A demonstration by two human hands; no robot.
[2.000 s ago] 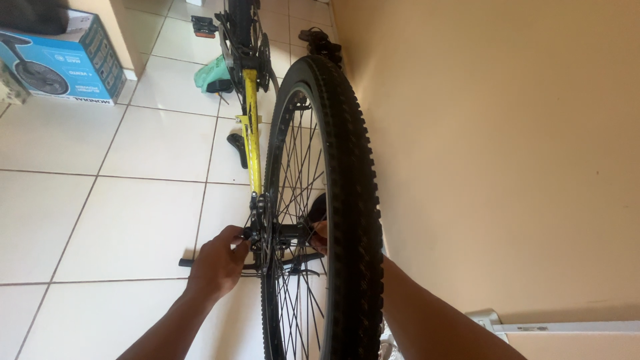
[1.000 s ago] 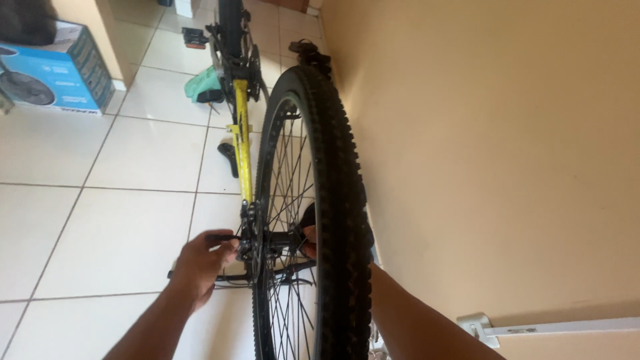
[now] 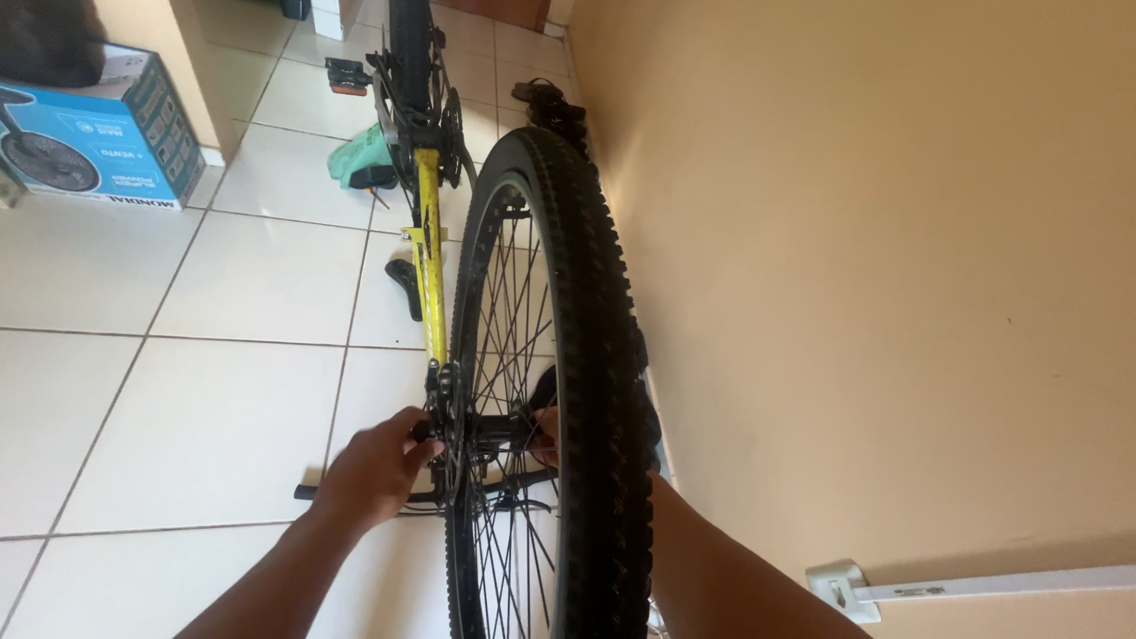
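A bicycle stands upside down, with its handlebar point(image 3: 304, 492) low on the floor and a yellow fork leg or frame tube point(image 3: 429, 293) running beside the black knobby tire point(image 3: 596, 390). My left hand point(image 3: 377, 466) is at the left end of the wheel hub point(image 3: 499, 432), thumb and fingers closed around a small dark part whose kind is hidden. Behind the spokes, the fingers of my right hand point(image 3: 548, 437) touch the hub's other end; the tire covers most of that hand, so its grip cannot be told.
The tan wall point(image 3: 843, 266) rises close on the right, with a white cable channel point(image 3: 994, 583) low on it. A fan box point(image 3: 98, 133) stands at the upper left. On the tiles lie a green bag point(image 3: 358, 160) and dark footwear point(image 3: 555, 108). A pedal point(image 3: 347, 77) sticks out leftward.
At one second ago a dark lever-like piece showed above my left fingers; now those fingers are closer in against the hub's end. My right hand stays behind the spokes.
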